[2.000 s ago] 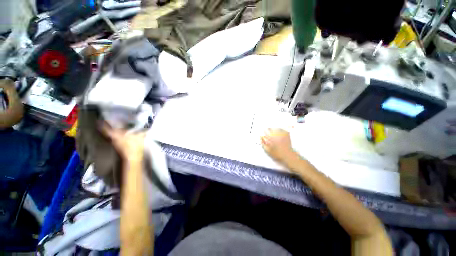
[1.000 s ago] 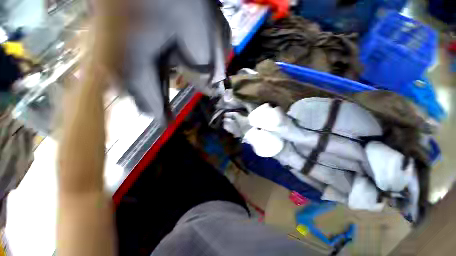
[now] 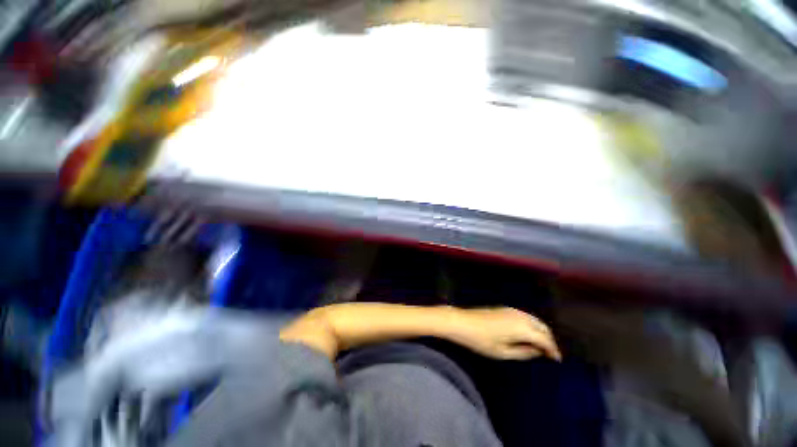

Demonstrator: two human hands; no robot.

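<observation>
The picture is strongly blurred. My left hand [image 3: 511, 334] is below the table's front edge, over my lap, with the forearm reaching across from the left. Its fingers look bent; nothing shows in it, but the blur hides whether they are closed. My right hand is not in view. The white machine table [image 3: 349, 131] lies in front of me with no garment seen under the machine. Pale grey fabric [image 3: 157, 340] lies at the lower left, by the blue basket [image 3: 77, 279].
The sewing machine [image 3: 546, 44] stands at the back right, cut off by the top edge, with a lit control panel [image 3: 671, 61]. A brown box [image 3: 730, 223] is at the table's right. A yellow and red blurred thing [image 3: 131, 140] is at its left.
The view has swung from garments piled in a blue container back to the table. My left arm has dropped from above the table to my lap; the grey garment is no longer at my hand.
</observation>
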